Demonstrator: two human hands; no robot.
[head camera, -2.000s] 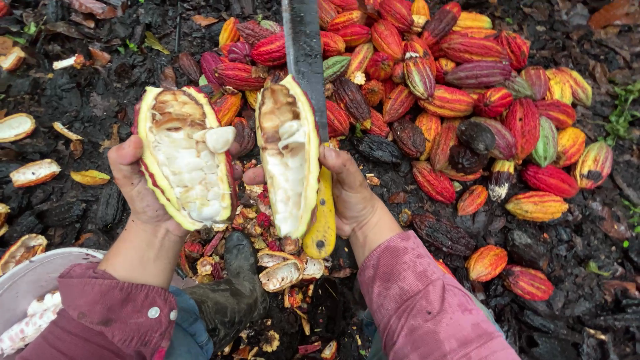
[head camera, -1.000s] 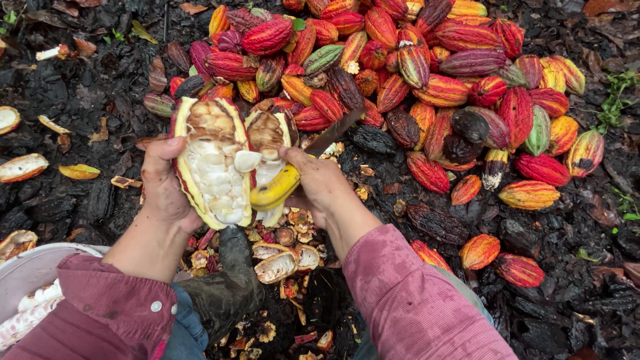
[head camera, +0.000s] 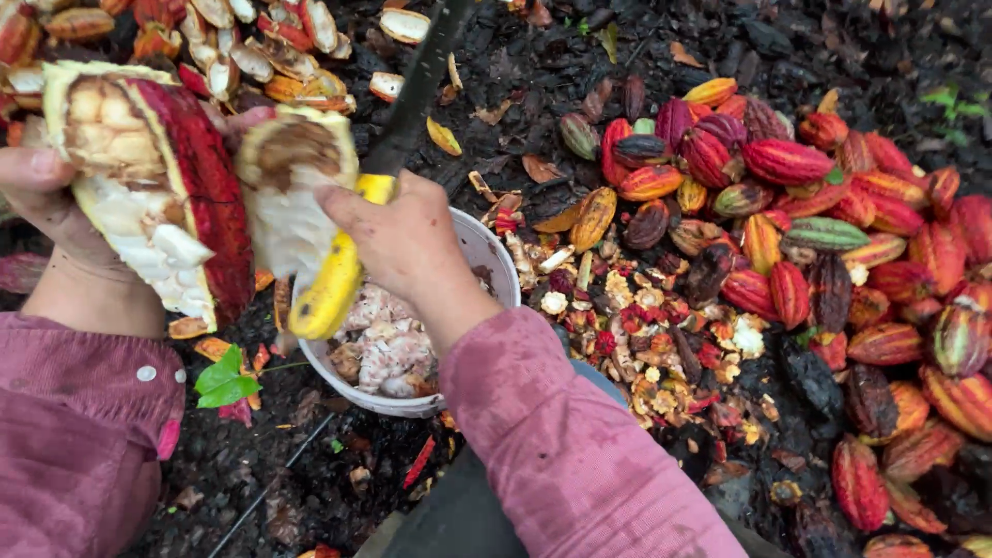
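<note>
My left hand (head camera: 70, 209) holds an opened red cacao pod half (head camera: 225, 194), its white pulp-covered beans and brownish upper part showing. Right beside it is a second pod half (head camera: 298, 151) with a brown patch inside; fingers show behind its upper edge, and my right hand's thumb lies on it. My right hand (head camera: 403, 240) grips the yellow handle (head camera: 329, 291) of a machete, whose dark blade (head camera: 418, 85) points up and away. Below my right hand stands a white bucket (head camera: 492, 252) with pulpy cacao beans (head camera: 395, 333) in it.
A large heap of whole cacao pods (head camera: 790, 163) lies on the right. Small husk pieces (head camera: 659, 333) are scattered between it and the bucket. Emptied pod shells (head camera: 271, 62) are piled at the upper left. Dark, wet leaf litter (head camera: 256, 465) covers the ground.
The view has swung left, bringing the bucket under my hands. Two seconds ago the halves were held apart, one in each hand; now both are close together at the left.
</note>
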